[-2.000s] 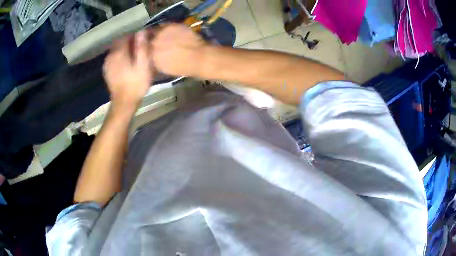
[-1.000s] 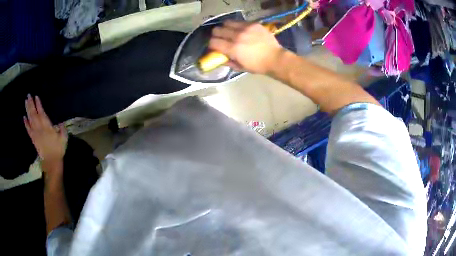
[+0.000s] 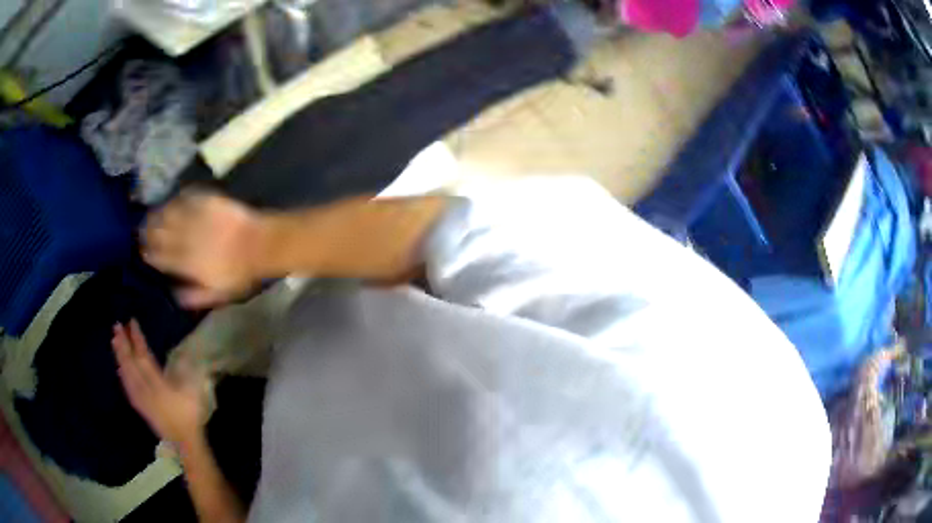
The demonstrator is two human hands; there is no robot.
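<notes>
The dark trousers [image 3: 409,102] lie along the narrow padded arm, from the upper middle down to the left. Their navy part [image 3: 92,378] spreads at the lower left. My right hand [image 3: 204,245] is blurred at the arm's left part, over the dark cloth, fingers curled; whether it grips the cloth cannot be told. My left hand [image 3: 158,388] is below it, fingers extended and apart, at the edge of the navy cloth, holding nothing visible. The steam iron cannot be seen.
Pale panels [image 3: 291,102] edge the padded arm. A blue plastic crate [image 3: 41,215] stands at the left and another [image 3: 715,204] at the right, beside light-blue cloth [image 3: 838,317]. Grey crumpled cloth [image 3: 148,123] lies at the upper left. Magenta cloth [image 3: 662,12] shows at the top edge.
The iron, held in my right hand one second ago, is out of sight. My right hand has moved left, near my left hand. The view has shifted, showing more at the left.
</notes>
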